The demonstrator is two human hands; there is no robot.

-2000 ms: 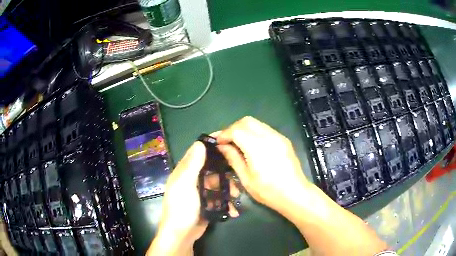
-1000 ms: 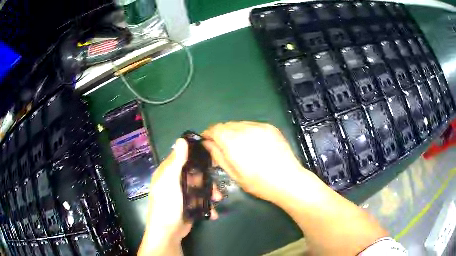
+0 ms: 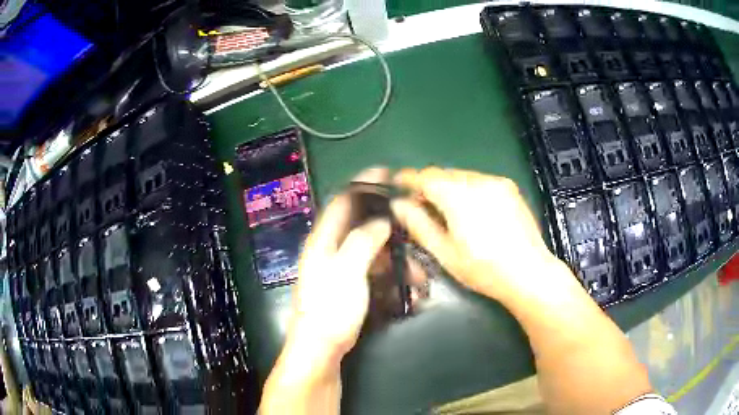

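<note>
A black phone housing point(image 3: 399, 271) is held above the green mat in the middle of the head view, blurred by motion. My left hand point(image 3: 344, 267) grips it from the left, with the thumb over its upper part. My right hand point(image 3: 470, 231) has its fingertips at the housing's upper end; whether they pinch a small part is hidden by blur. A small pile of clear bits point(image 3: 423, 261) shows partly on the mat behind the housing, between the hands.
A lit smartphone point(image 3: 277, 207) lies left of my hands. Black blister trays with housings stand at the left point(image 3: 146, 243) and right point(image 3: 616, 154). A grey cable point(image 3: 386, 85) loops behind the phone. A yellow-brown stick point(image 3: 296, 74) lies on the rear ledge. A blue monitor point(image 3: 44, 57) is back left.
The view has shifted, so the scene sits further right and higher. My left thumb has moved over the upper part of the housing. My right fingers remain at its top. The phone's picture has changed.
</note>
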